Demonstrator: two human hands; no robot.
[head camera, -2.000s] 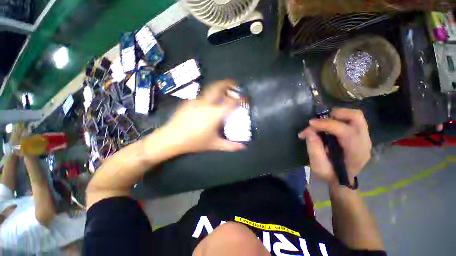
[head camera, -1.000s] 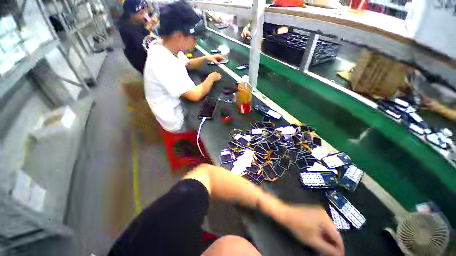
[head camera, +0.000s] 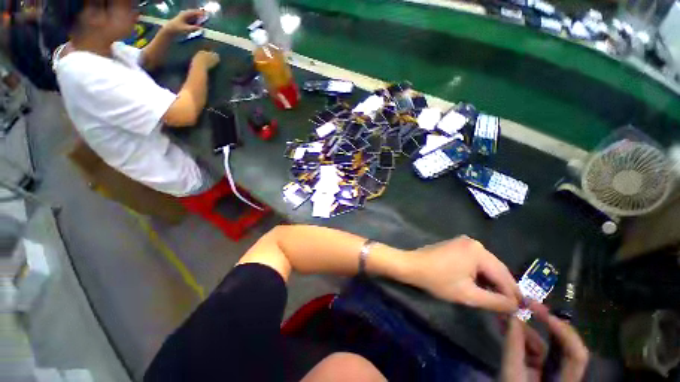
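A mainboard (head camera: 538, 280), blue at its upper end and white at its keypad end, is in front of me at the lower right. My left hand (head camera: 471, 277) reaches in from the left, and its thumb and fingers close on the board's keypad end. My right hand (head camera: 543, 345) is at the bottom edge, partly cut off, with its fingertips close to the left ones. A thin silvery and dark piece like the soldering iron's front (head camera: 570, 291) shows beyond the right fingers; its handle is hidden. Whether the right hand holds it is unclear.
A pile of LCD modules (head camera: 350, 149) lies left of several waiting mainboards (head camera: 496, 183). A cream fan (head camera: 625, 179) stands at right. The green conveyor (head camera: 417, 60) runs behind. A bottle (head camera: 276, 74), a phone (head camera: 224, 128) with white cable and a person in white (head camera: 112, 112) are at left.
The view has swung left, then partly back right. My left forearm now reaches farther right, and both hands meet at a mainboard. Two seconds ago my right hand held the iron apart from the left.
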